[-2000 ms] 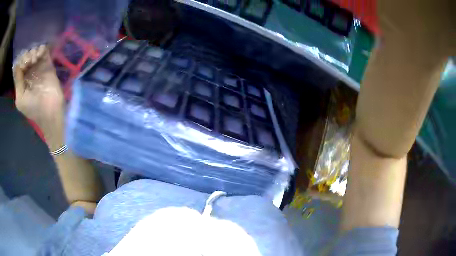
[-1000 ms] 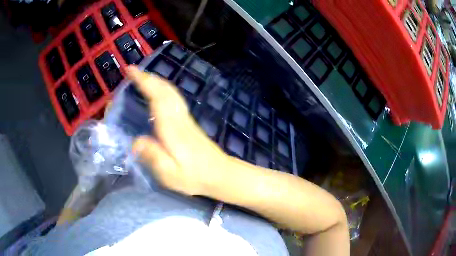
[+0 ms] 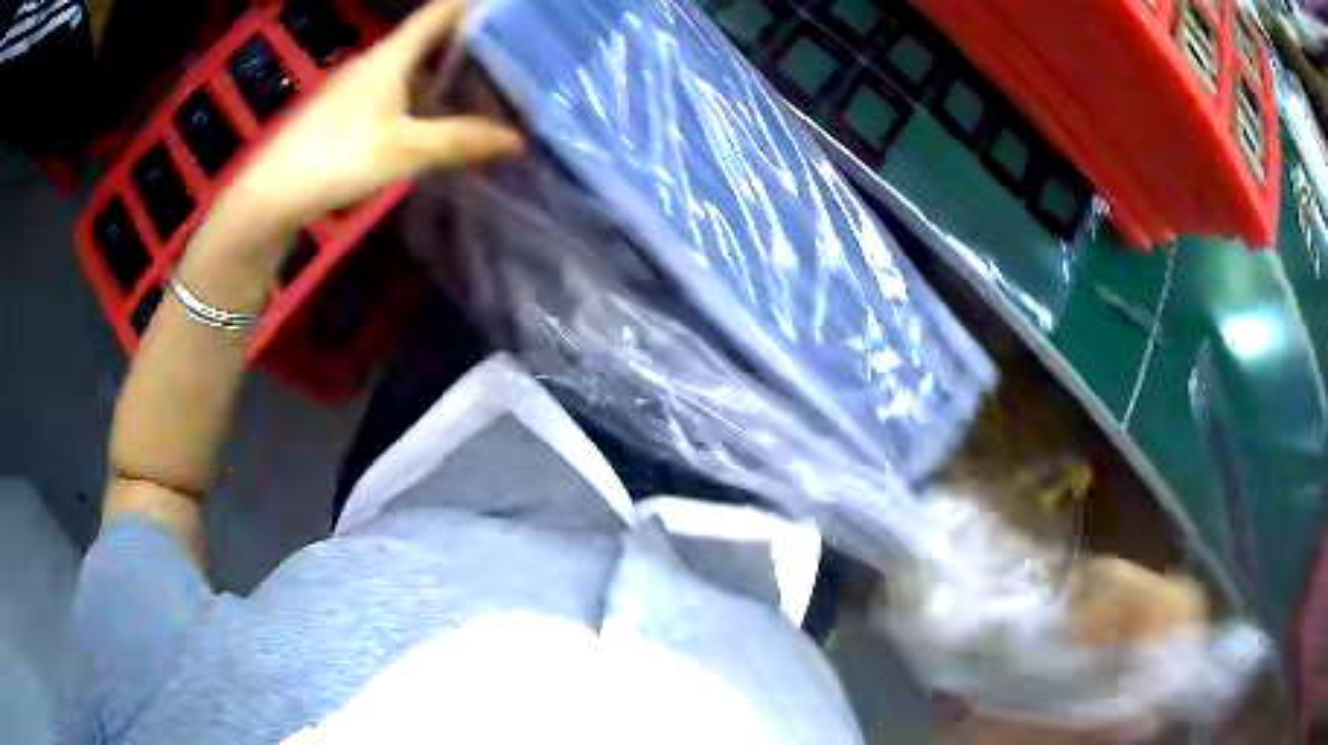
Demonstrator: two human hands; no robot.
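Note:
The bluish block of stacked blister trays (image 3: pixel 728 218) is tilted up on its side above my lap, its layered side facing up. Clear crinkled plastic wrap (image 3: pixel 626 349) hangs along its lower side and stretches to the right. My left hand (image 3: pixel 342 138) is at the block's upper left end, thumb and fingers spread around its corner. My right hand (image 3: pixel 1143 604) is at the lower right, blurred and partly covered by the bunched wrap, which it grips. The dark grid face of the pack is hidden.
A red slotted tray of black phones (image 3: pixel 190 131) is low at the left. A red foam tray stack (image 3: pixel 1151 131) stands on the green bench (image 3: pixel 1107 335), beside rows of black-framed lenses (image 3: pixel 932 109). Yellow scraps (image 3: pixel 1070 480) lie under the bench edge.
The pack has turned from grid side up onto its side and moved up and right. My right hand has moved from the pack's left end to the lower right, pulling the wrap out.

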